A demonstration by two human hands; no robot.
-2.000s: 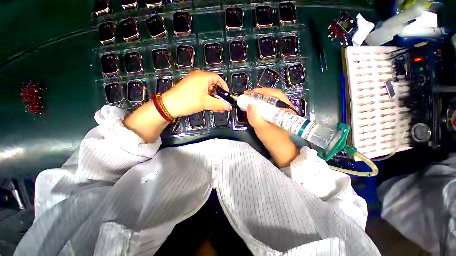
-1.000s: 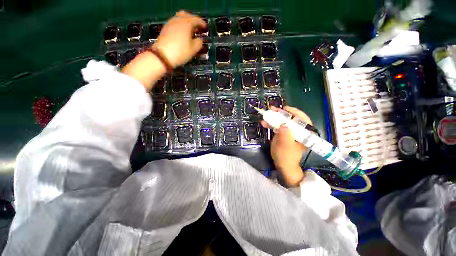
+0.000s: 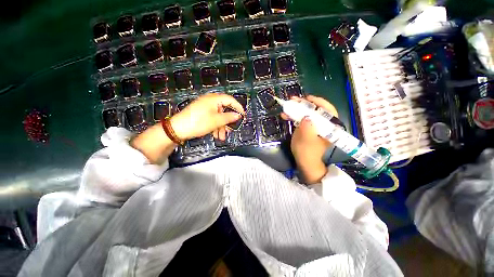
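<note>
My left hand (image 3: 208,116) holds a small black device housing (image 3: 236,117) between thumb and fingers, above the near rows of the clear blister tray. My right hand (image 3: 311,135) is closed around the dispensing syringe (image 3: 331,131), whose pale tip points up and left towards the housings, apart from the held one. The syringe has a green cap and a pale yellowish hose at its rear. The clear blister tray (image 3: 227,40) holds rows of black housings; one pocket in the second row from the back shows no housing. My left hand and wrist hide some near pockets.
A pile of small red parts (image 3: 36,126) lies at the left, another (image 3: 340,35) at the back right. The white ribbed rack (image 3: 385,108) and black glue dispenser controller (image 3: 441,81) are at the right, with white wipes (image 3: 425,22) behind. Another person's pale sleeve (image 3: 457,200) is at lower right.
My left hand has come back from the far rows to the near middle and now holds a housing. My right hand still holds the syringe in nearly the same place.
</note>
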